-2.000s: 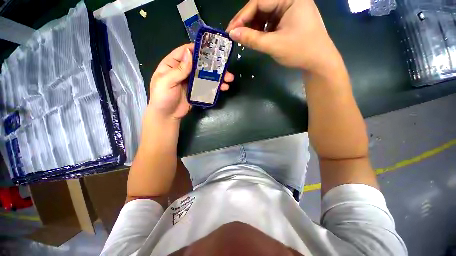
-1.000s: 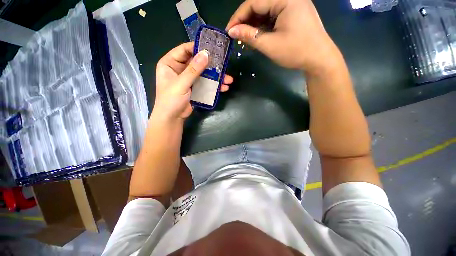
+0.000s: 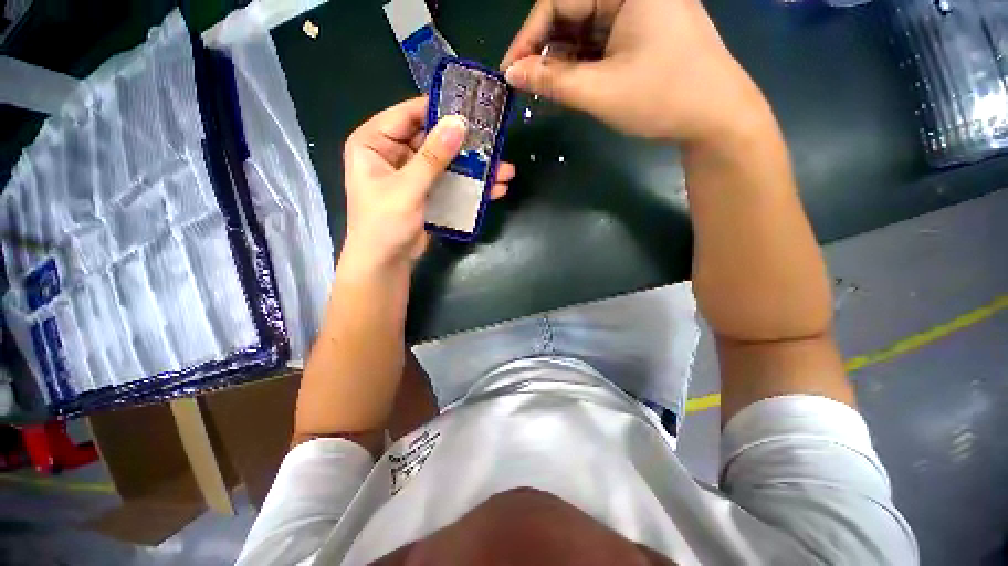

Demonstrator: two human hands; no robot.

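Note:
My left hand (image 3: pixel 392 177) grips the deep blue housing (image 3: pixel 505 124), its thumb pressed on the board inside. The circuit board assembly (image 3: pixel 454 203) lies in the housing, with its silvery speckled half at the top, a blue band and a pale half at the bottom. My right hand (image 3: pixel 619 69) has thumb and index fingertips together at the housing's top right corner; whether they pinch something there cannot be told. A thin shiny item shows by the right fingers, too small to name. A second board assembly (image 3: pixel 423 46) lies on the mat just behind the housing.
Left tray stack (image 3: pixel 238 210) lies under a white ribbed foam sheet (image 3: pixel 122 221). A clear blister tray stack (image 3: pixel 967 83) is at the far right. Tiny white specks (image 3: pixel 562 158) and a white scrap (image 3: pixel 311 29) lie on the green mat. A brown cardboard box (image 3: pixel 144 459) is below left.
Since the first frame, my left thumb has moved from the housing's edge onto the board's speckled half. My right fingertips have stayed at the top right corner. The view has shifted slightly.

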